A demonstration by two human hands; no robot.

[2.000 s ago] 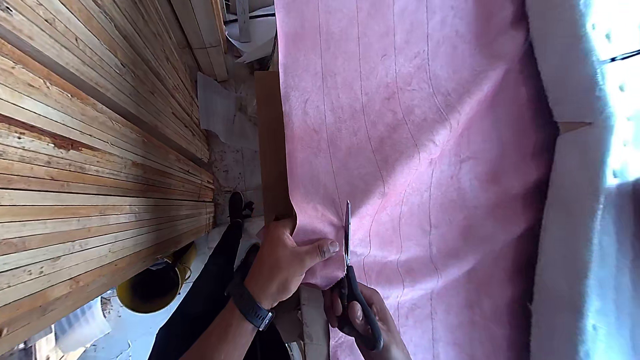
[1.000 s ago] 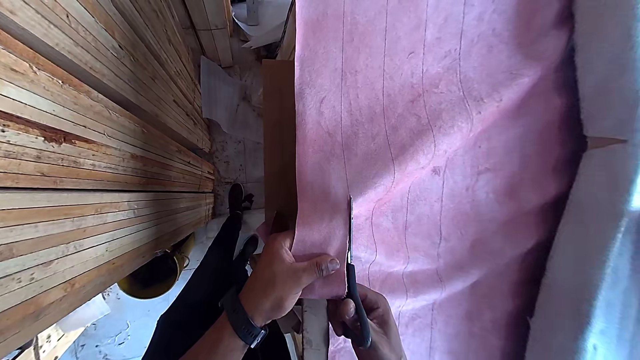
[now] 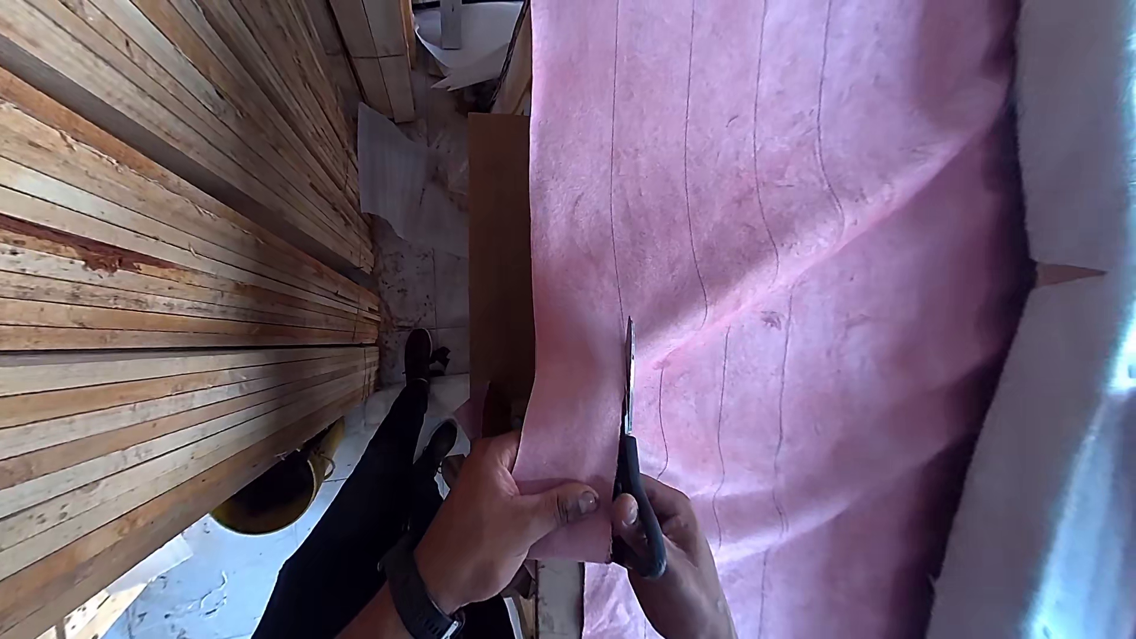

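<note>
A wide pink sheet of leather or fabric (image 3: 586, 231), marked with several dark lengthwise lines, lies spread and rumpled. My left hand (image 3: 501, 519), with a watch at the wrist, pinches the lower end of its left strip, thumb on top. Black-handled scissors (image 3: 637, 497) are in my right hand (image 3: 679, 559), just right of that strip. Their blades point up along the leftmost line and look nearly closed. A cut edge runs beside the handles, parting the strip from the rest. The fingers beneath the strip are hidden.
Stacked wooden boards (image 3: 195, 390) fill the left side. A brown board (image 3: 499, 266) stands along the sheet's left edge. Below are a yellow bucket (image 3: 324, 457), my dark-clad leg and shoes on the tiled floor. White padded material (image 3: 1065, 160) borders the sheet on the right.
The strip held in my left hand has grown longer, with the cut extending up along the line. The scissor blades have come closer together since the earliest frame.
</note>
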